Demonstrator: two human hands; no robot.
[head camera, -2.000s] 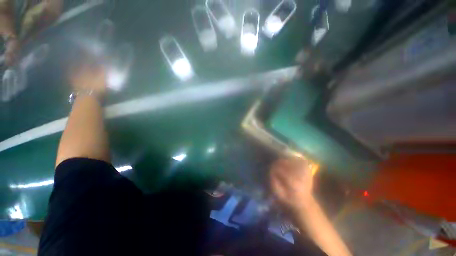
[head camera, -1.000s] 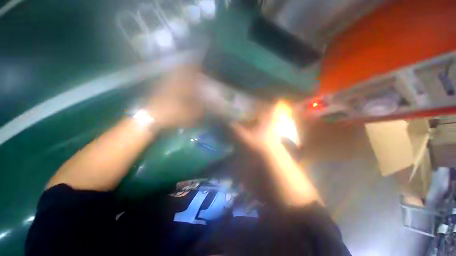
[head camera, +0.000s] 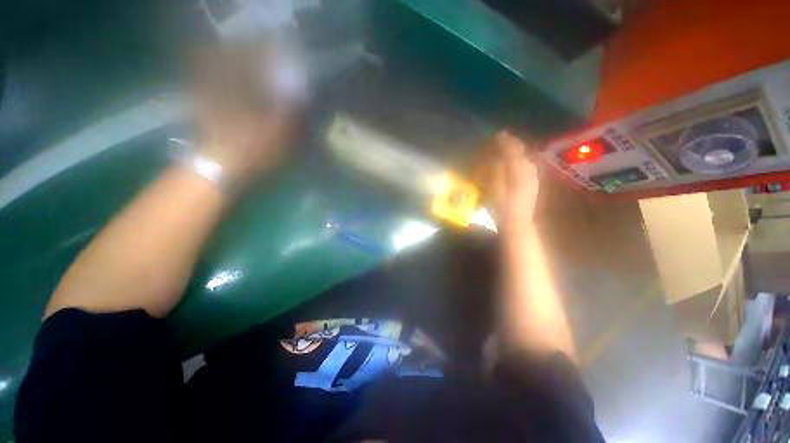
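Observation:
My left hand (head camera: 238, 99) is heavily blurred at the upper left, over the green bench. A whitish blur, possibly a housing, shows at its fingers; whether it is gripped cannot be told. Blurred white housings (head camera: 260, 13) lie beyond it at the top edge. The low cream fixture (head camera: 381, 151) lies between my hands, and no housing can be made out on it. My right hand (head camera: 511, 177) is at the right side of the yellow button box (head camera: 455, 199), at the fixture's near end. Its fingers are blurred and partly curled.
The green machine body (head camera: 511, 65) stands behind the fixture. The orange machine cover (head camera: 693, 43) and its panel with a red light (head camera: 586, 152) are at the upper right. An open carton (head camera: 684, 247) is at the right. A thin blue item (head camera: 346, 232) lies on the green bench.
My left hand has moved from beside the fixture up and left toward the housings. My right hand has shifted slightly right and up, and the yellow box shows more clearly. The view has shifted.

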